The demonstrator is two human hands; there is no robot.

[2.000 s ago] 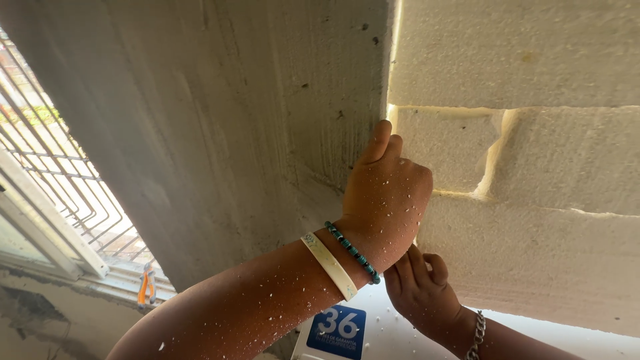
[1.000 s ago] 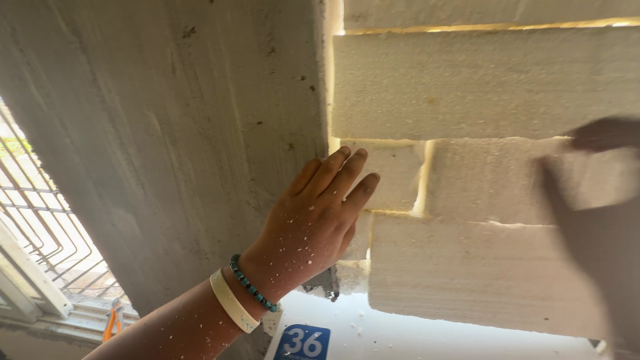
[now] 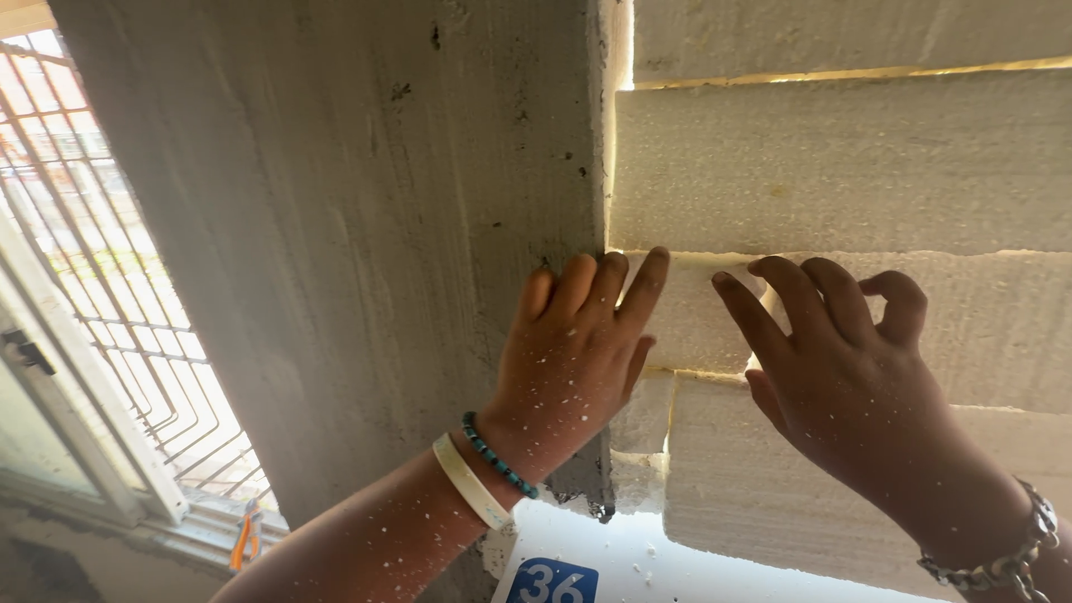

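Note:
My left hand (image 3: 578, 352), dusted with white crumbs, rests at the edge of a grey concrete pillar (image 3: 402, 209), its fingers reaching over a short block of pale foam-like board (image 3: 695, 310). My right hand (image 3: 837, 360) is at the right end of that short block, fingers bent and spread, at the light-filled joint beside a longer block (image 3: 997, 327). Neither hand holds an object. Long pale blocks lie in rows above (image 3: 837, 167) and below (image 3: 796, 477). Light shows through several joints and along the pillar's edge.
A barred window (image 3: 126, 276) with a sliding frame stands at the left. Orange-handled pliers (image 3: 247, 536) stand on its sill. Below the blocks is a white surface (image 3: 653, 553) with scattered crumbs and a blue printed square (image 3: 553, 582).
My right hand, a blur at the right edge a second ago, has moved left to the short block's joint. Two seconds ago it was below my left hand, which was a closed fist and now has spread fingers.

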